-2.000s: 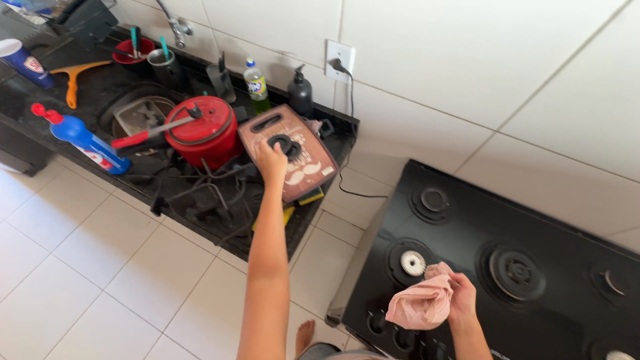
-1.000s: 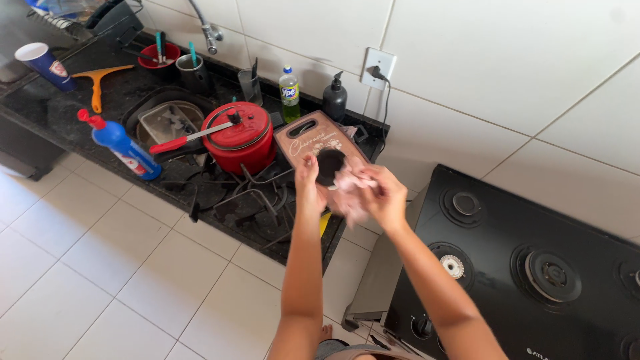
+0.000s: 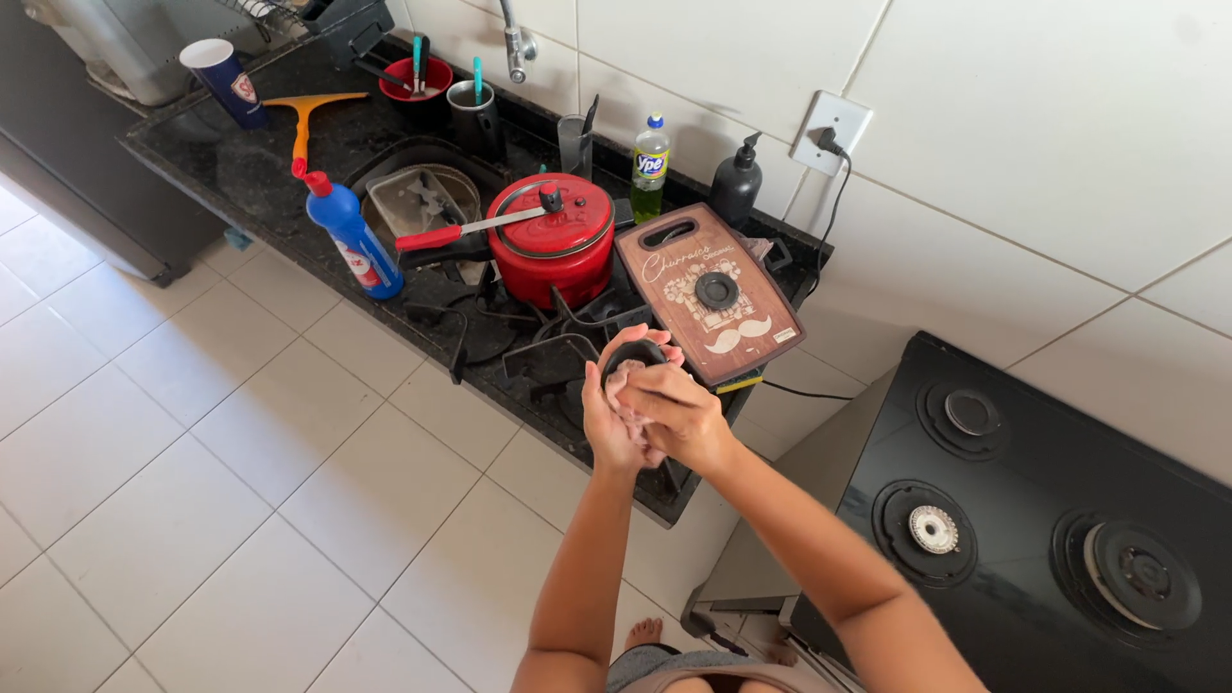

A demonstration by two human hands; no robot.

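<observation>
My left hand (image 3: 608, 414) cups a round black burner cap (image 3: 632, 355) near the front edge of the counter. Pressed into the cap is a pink cloth (image 3: 627, 397), held by my right hand (image 3: 679, 409). Just beyond my hands, a smaller black burner cap (image 3: 716, 291) lies on a brown cutting board (image 3: 677, 271). To the right, the black stovetop (image 3: 1020, 500) has a burner with its pale metal ring (image 3: 933, 529) uncovered; other burners there carry black caps.
Black pan supports (image 3: 553, 351) lie on the counter before a red pressure cooker (image 3: 553, 241). A blue bottle (image 3: 354, 236) stands by the counter's front edge. Dish soap (image 3: 650, 168) and a black pump bottle (image 3: 736, 183) stand behind the board. A power cord (image 3: 837, 221) hangs from the wall outlet.
My left hand has come back from the board with a burner cap. My right hand has brought the cloth from over the stove to that cap.
</observation>
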